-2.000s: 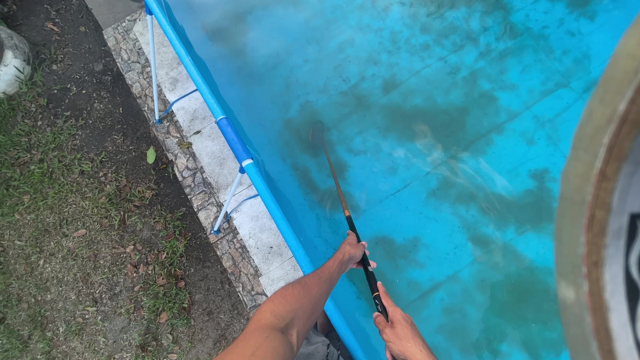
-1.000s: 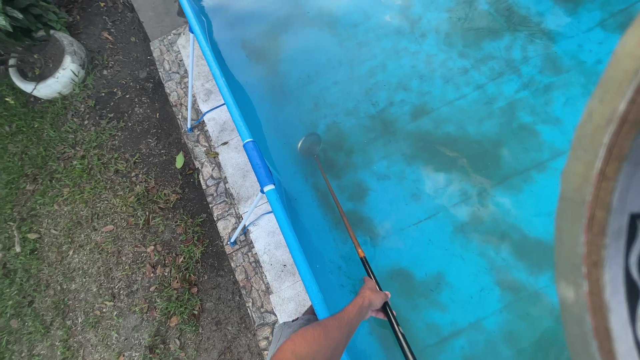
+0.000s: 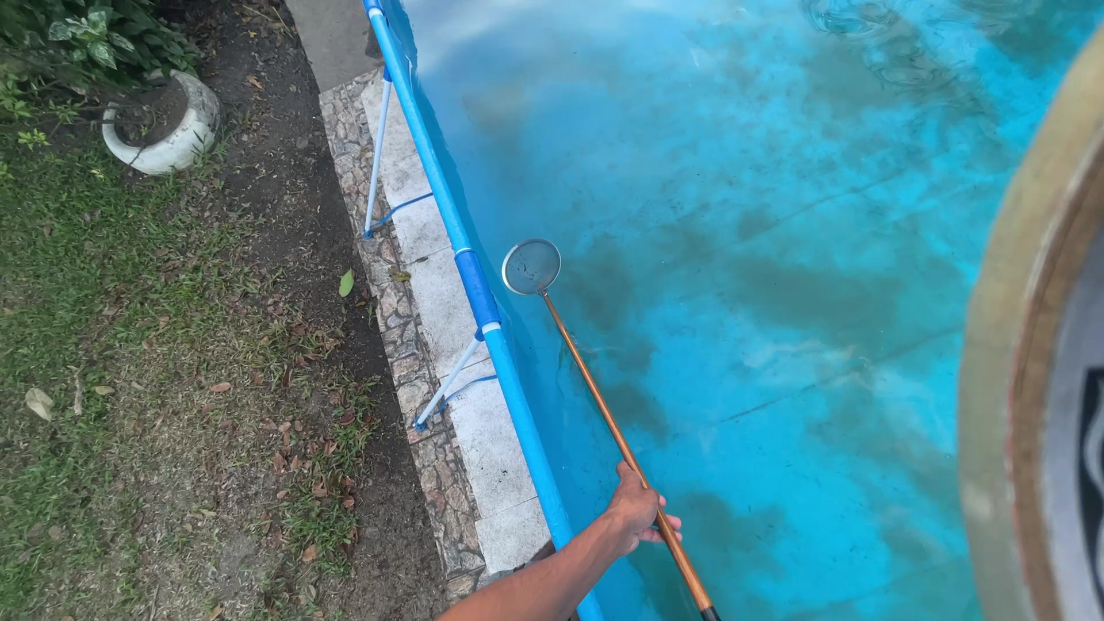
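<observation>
A round mesh skimmer net (image 3: 531,266) with a pale rim and dark specks on its mesh is held above the pool water, close to the pool's side. Its copper-coloured pole (image 3: 595,390) slants down to the right and ends in a black part at the bottom edge. My left hand (image 3: 639,511) is closed around the pole, reaching over the blue pool rail (image 3: 521,405). My right hand is out of view. Dark cloudy patches (image 3: 802,289) lie in the blue pool.
Light blue-white support legs (image 3: 448,382) stand on the stone paving (image 3: 492,440) outside the rail. Farther left are soil, grass with fallen leaves, and a white ring-shaped planter (image 3: 177,142) beside a leafy plant (image 3: 95,39). A large round object (image 3: 1009,345), blurred, blocks the right edge.
The net, under water two seconds ago, has come up out of it. My left hand now holds the copper-coloured length of the pole, and my right hand has left the view.
</observation>
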